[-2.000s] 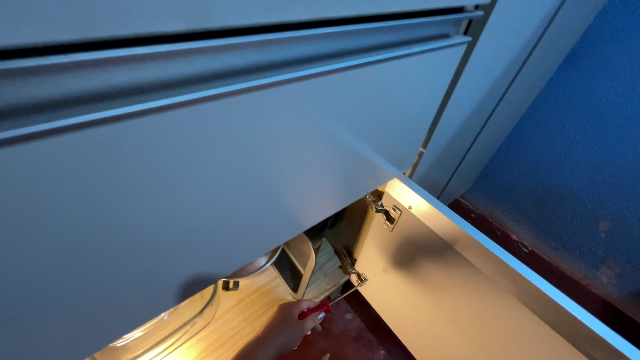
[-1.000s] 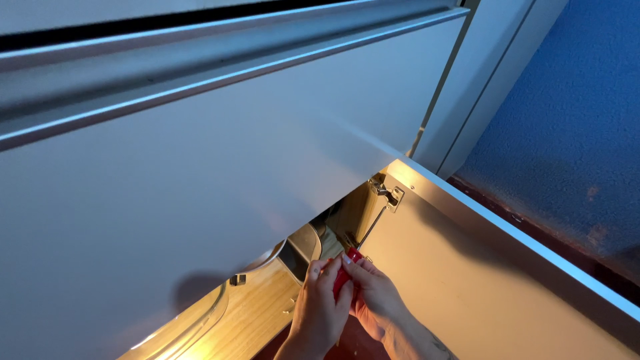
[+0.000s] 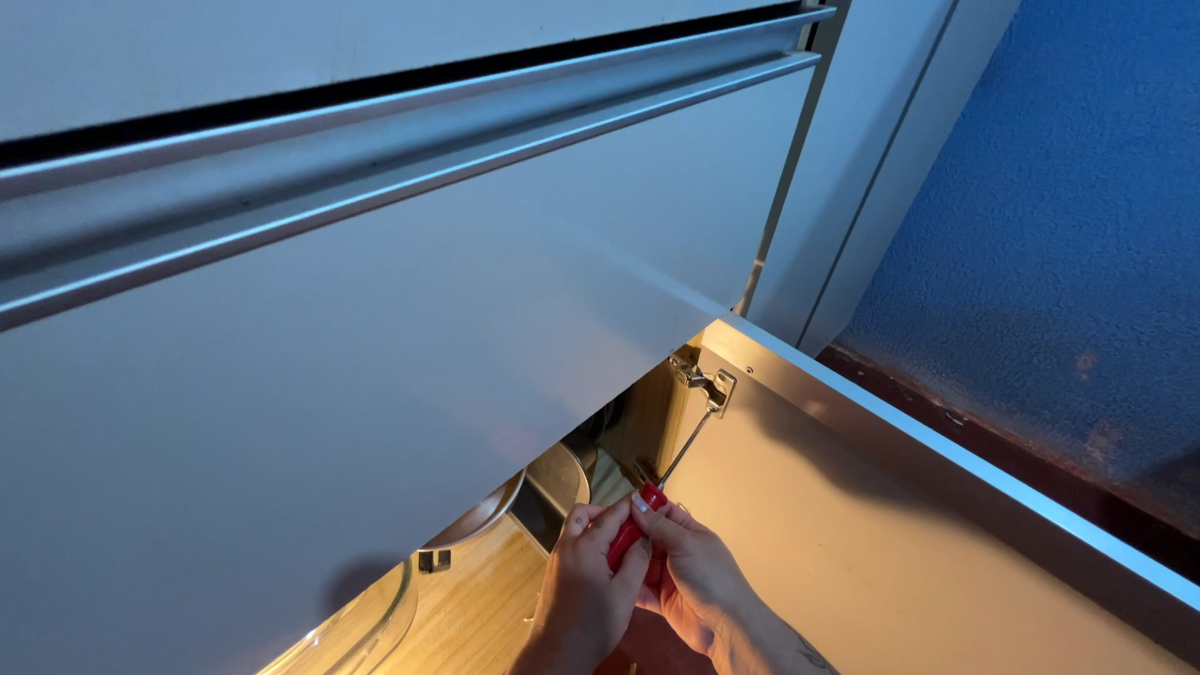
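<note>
Both my left hand [image 3: 591, 572] and my right hand [image 3: 689, 572] close around the red handle of a screwdriver [image 3: 634, 532]. Its thin metal shaft slants up and right, and the tip meets the upper cabinet hinge [image 3: 717, 392] at the plate on the inner face of the open cabinet door [image 3: 900, 553]. The hinge arm joins the door to the wooden cabinet side. A second hinge [image 3: 647, 472], lower down, is partly hidden behind the screwdriver and my fingers.
Above the opening is a pale drawer front [image 3: 375, 375] with a metal handle rail [image 3: 422, 131]. Metal pans [image 3: 553, 483] and a clear glass dish [image 3: 375, 614] lie on the wooden cabinet floor [image 3: 478, 600]. To the right stands a blue wall [image 3: 1059, 216].
Two seconds ago one hand held the screwdriver at the lower hinge. By one second ago both hands were on it, with the shaft at the upper hinge, where it stays now.
</note>
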